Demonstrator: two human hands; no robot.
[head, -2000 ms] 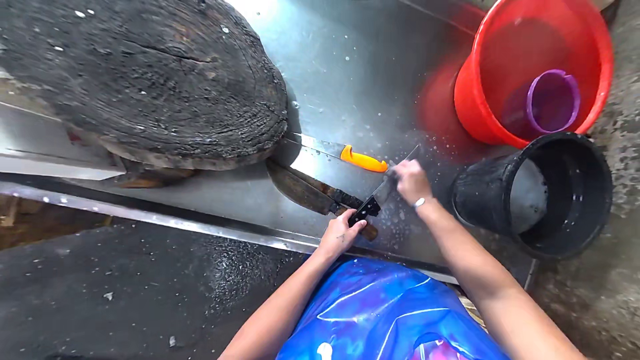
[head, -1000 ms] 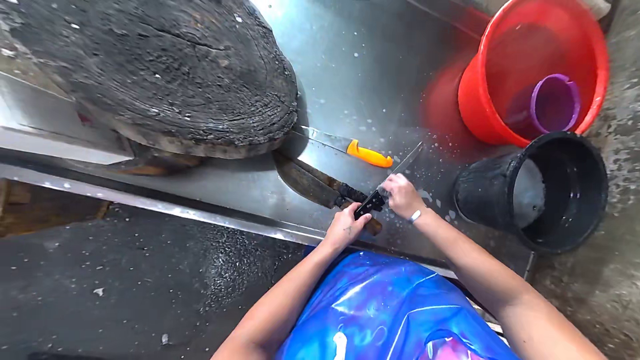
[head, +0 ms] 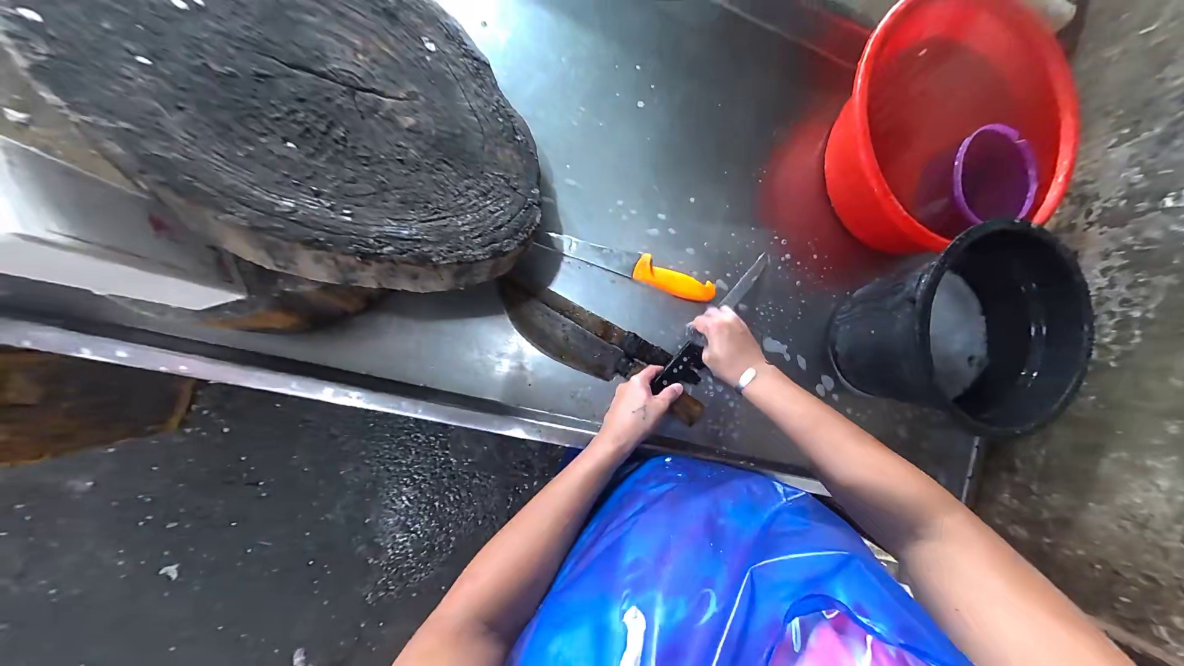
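Note:
My left hand [head: 640,407] grips the black handle of a knife [head: 678,366] whose narrow blade points up and to the right. Around the base of that blade, my right hand [head: 728,342] is closed; whether it also holds something small is hidden. Below the handle, two large dark-bladed knives lie on the steel table: a broad curved blade [head: 561,335] and a second blade along it, with a wooden handle [head: 686,408] partly under my left hand. A knife with an orange handle [head: 677,279] lies just beyond, its blade tip near the chopping block.
A thick round wooden chopping block [head: 324,139] stands at the left on the steel table [head: 638,166]. At the right are a red plastic tub [head: 846,176] with a purple container [head: 962,180] in it, and a black bucket [head: 874,333]. The table's raised edge [head: 444,414] runs before me.
My right hand has moved down along the held knife from the blade toward the handle. My left hand stays on the handle.

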